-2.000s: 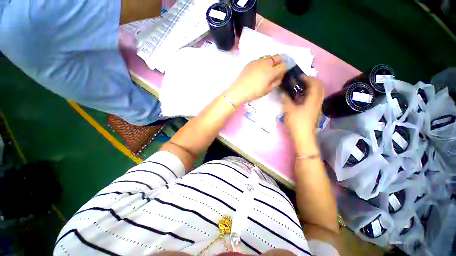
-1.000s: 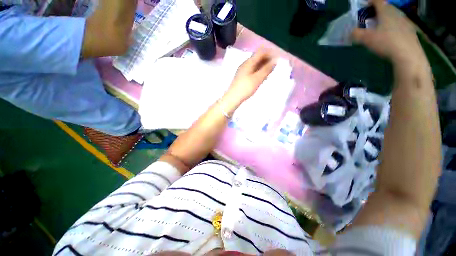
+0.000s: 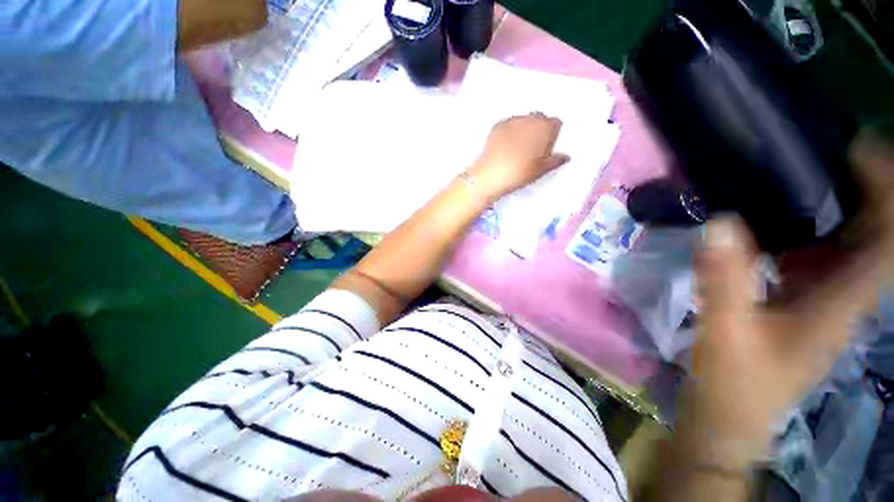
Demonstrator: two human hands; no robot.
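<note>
My right hand (image 3: 774, 314), large and blurred at the right, holds a glossy black bottle (image 3: 740, 118) close to the camera, with thumb and fingers around its lower end. My left hand (image 3: 520, 152) rests on the stack of white empty bags (image 3: 578, 98) in the middle of the table, fingers slightly curled. Whether it pinches a bag cannot be told. Whitish bagged bottles (image 3: 647, 284) lie at the right, partly hidden behind my right hand. A dark bottle (image 3: 659, 203) lies beside them.
Two black bottles (image 3: 422, 44) stand at the far edge of the pink table (image 3: 510, 284). White sheets (image 3: 368, 157) lie left of centre. A co-worker in light blue (image 3: 98, 127) is at the left. A small printed sheet (image 3: 603, 235) lies near the bagged bottles. Dark green surface beyond.
My right hand has come back from the far right with a bare black bottle; a second ago it held a bagged one out there. My left hand stays over the bag stack.
</note>
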